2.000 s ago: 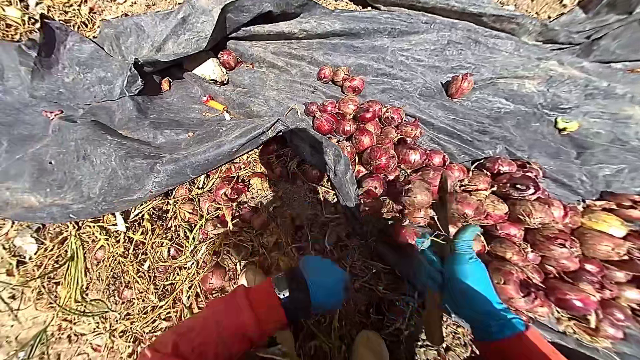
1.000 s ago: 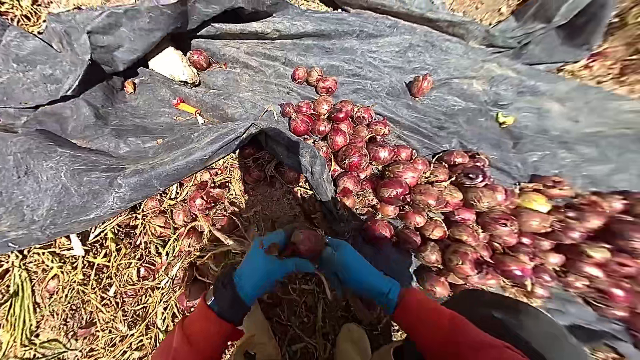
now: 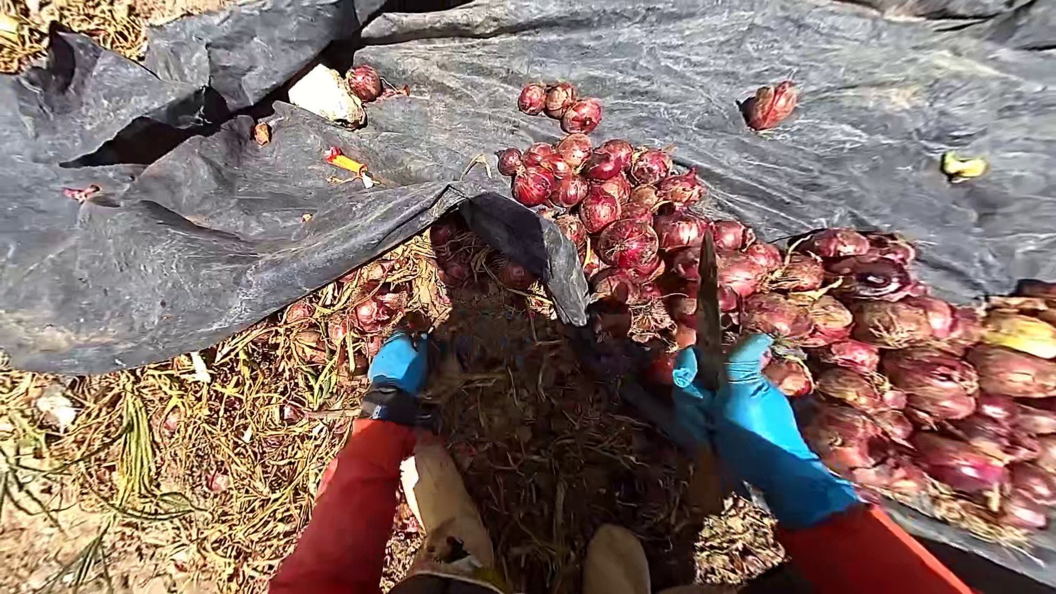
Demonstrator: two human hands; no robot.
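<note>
My right hand [image 3: 734, 396], in a blue glove, is closed around a knife whose dark blade [image 3: 708, 305] points up, at the lower edge of a pile of red onions [image 3: 627, 243]. My left hand [image 3: 400, 361], also gloved in blue, reaches down at the left among dry stalks and a few red onions [image 3: 371, 312]; its fingers are partly in shadow, and whether it grips anything does not show. Between the hands lies shaded ground strewn with dry onion leaves [image 3: 544, 412].
A grey plastic sheet [image 3: 272, 214] spreads across the top, its folded edge [image 3: 565, 272] hanging between the hands. Larger onions [image 3: 932, 379] are heaped at the right. A pale stone-like lump [image 3: 327, 95] rests at the upper left. My shoes [image 3: 616, 561] stand below.
My hands were together around an onion one second ago. Now they are apart, the left over the stalks and the right by the pile with the knife upright. That onion is no longer between them.
</note>
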